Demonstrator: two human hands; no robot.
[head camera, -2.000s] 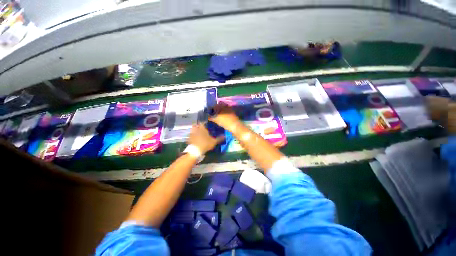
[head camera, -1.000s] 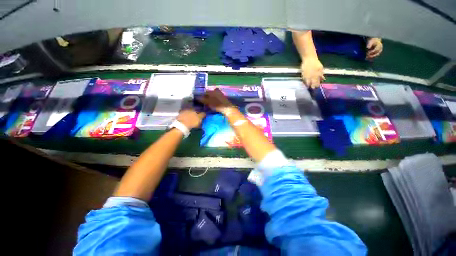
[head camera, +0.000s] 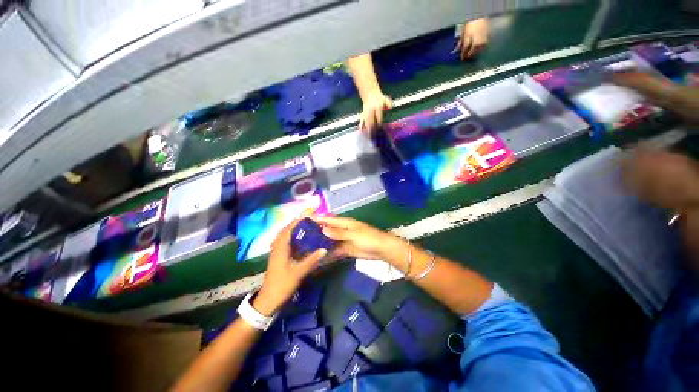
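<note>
My left hand (head camera: 285, 269) and my right hand (head camera: 359, 237) together hold one small dark-blue box (head camera: 308, 236) with small white print, above the near edge of the belt. A loose pile of similar small boxes (head camera: 305, 358) lies on the near bench below my hands. Beyond my hands a printed lid (head camera: 280, 200) in pink, orange and blue lies on the belt. To its left an open white tray (head camera: 188, 214) has dark-blue pieces along its right side. Another open tray (head camera: 345, 170) lies to the right of the lid.
Across the belt, a person's hand (head camera: 375, 110) reaches over a tray beside a blue card insert (head camera: 405, 186). Blue card blanks (head camera: 303, 99) lie on the far bench. At right, a neighbour's blurred hand is over grey-white sheets (head camera: 594, 218). A large carton (head camera: 153, 356) stands at lower left.
My hands have drawn back from the tray on the belt towards me and now hold a small box. The view has tilted, and the far person's hand appears further left in the picture.
</note>
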